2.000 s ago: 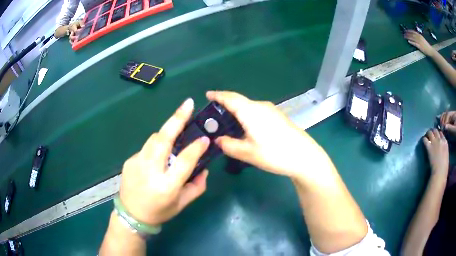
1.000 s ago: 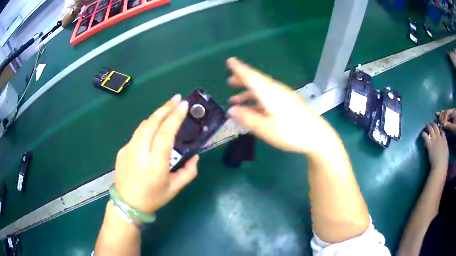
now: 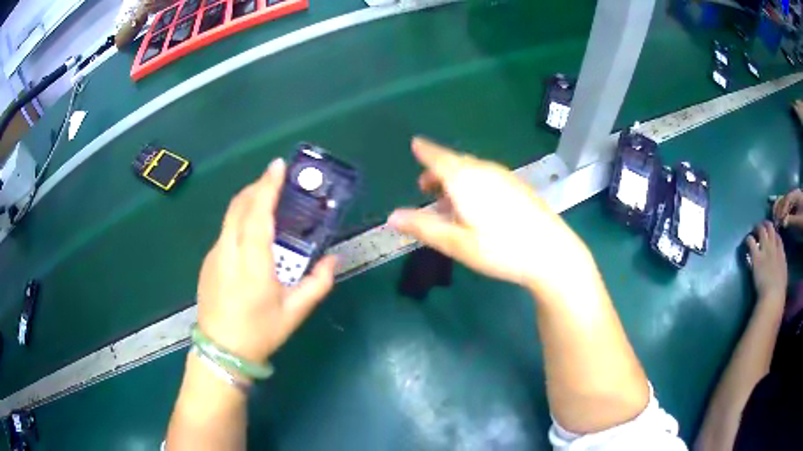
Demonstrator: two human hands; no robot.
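Note:
A black phone unit (image 3: 319,207) is in my left hand (image 3: 251,255), back side up, above the conveyor rail. Its pale round disc (image 3: 309,179) shows near the top and a white label (image 3: 289,262) at the lower end. My left fingers lie along its left side and the thumb is at its lower right. My right hand (image 3: 480,216) is to the right of the phone, apart from it, with fingers spread and nothing seen in it. A dark flat patch of small parts (image 3: 426,271) lies on the bench below my right hand.
Several waiting phones (image 3: 632,187) lie right of the metal post (image 3: 607,84). The green belt (image 3: 396,106) carries a yellow-trimmed phone (image 3: 164,168) and other phones beyond the pale rail (image 3: 114,354). A red tray (image 3: 211,33) is at the far side. Another person's hands (image 3: 768,255) are at right.
The phone in my left hand has moved left and turned more upright. My right hand has let go of it and moved right. The yellow-trimmed phone has shifted left; another phone now shows beside the post.

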